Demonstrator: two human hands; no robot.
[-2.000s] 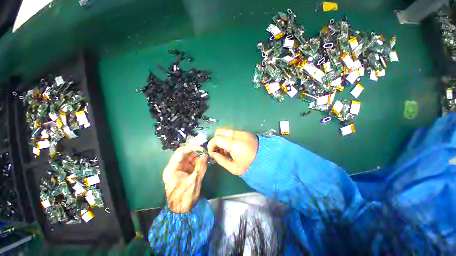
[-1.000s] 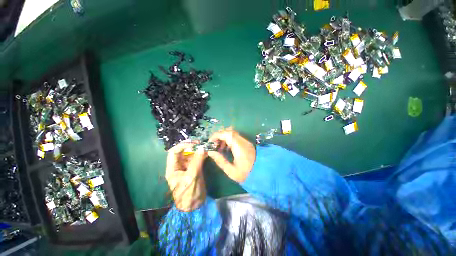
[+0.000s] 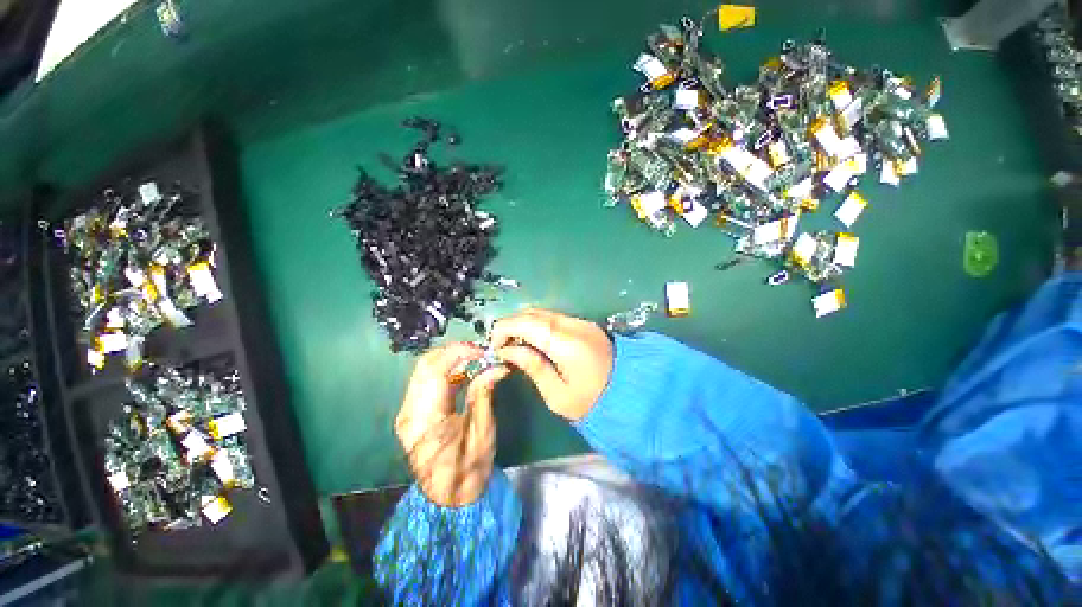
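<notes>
My left hand (image 3: 445, 415) and my right hand (image 3: 555, 358) meet at the lower centre, fingertips together on a small circuit board assembly (image 3: 484, 363). A bit of orange shows at my left fingertips; most of the piece is hidden by the fingers. A dark heap of small black parts (image 3: 421, 243) lies just beyond my left hand. A large heap of circuit board assemblies (image 3: 759, 160) with white and yellow pieces lies at the upper right. One board assembly with a white battery cell (image 3: 678, 298) lies apart, right of my right hand.
A black divided tray (image 3: 267, 451) at the left holds two heaps of board assemblies. A lime green piece (image 3: 980, 254) lies at the right. A yellow piece (image 3: 736, 17) lies at the top. A person's blue sleeve (image 3: 1020, 391) is at the lower right.
The white piece seen at my fingertips two seconds ago no longer shows. My hands stay together with small finger movements. The yellow piece at the top has shifted left.
</notes>
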